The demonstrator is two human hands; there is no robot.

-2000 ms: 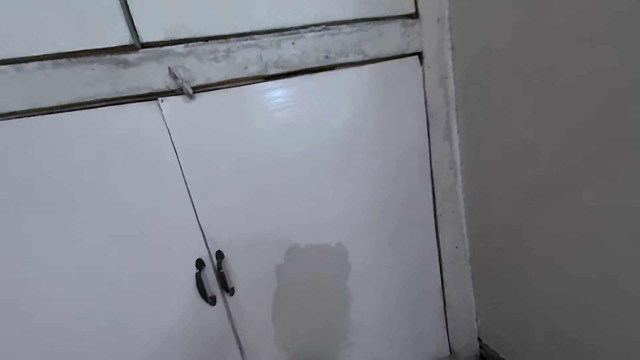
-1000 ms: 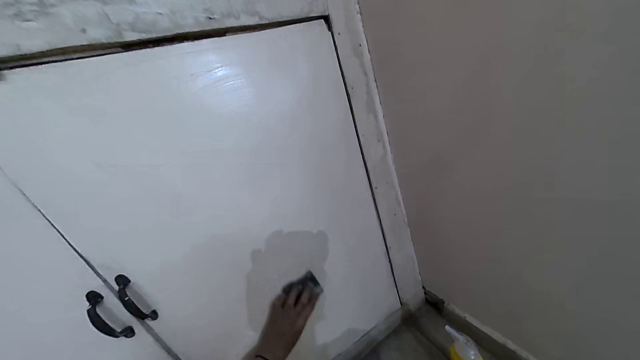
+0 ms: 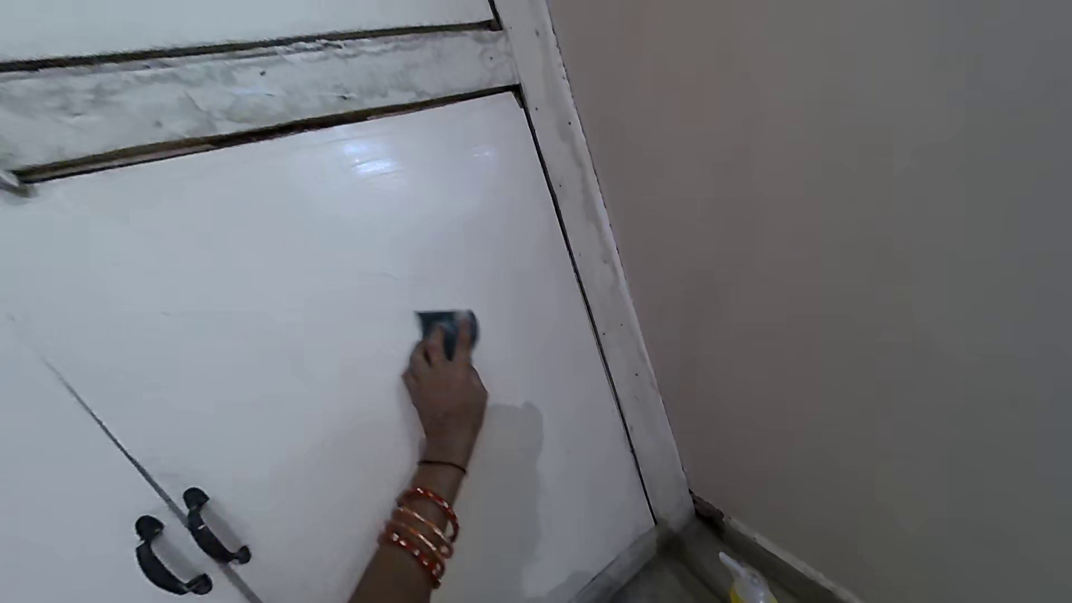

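Observation:
My left hand (image 3: 445,389) is raised against the white cabinet door (image 3: 301,276), its fingers closed on a dark, bluish-grey cloth or pad (image 3: 449,329). The pad is slightly blurred and lies at the door's surface, so its exact kind cannot be told. A thin dark band and several red and orange bangles (image 3: 420,534) circle the wrist and forearm. To the lower left of the hand, two black pull handles (image 3: 216,528) sit on either side of the seam between the doors. My right hand is out of view.
A whitish frame with worn paint (image 3: 578,209) borders the door above and at right. Beyond it stands a plain beige-grey wall (image 3: 821,251). Down at the corner, a bottle with a pale nozzle and yellow lower part (image 3: 749,582) stands by the skirting.
My left hand, absent two seconds ago, was low on the door one second ago and is now higher on it, still holding the dark pad. The view has shifted.

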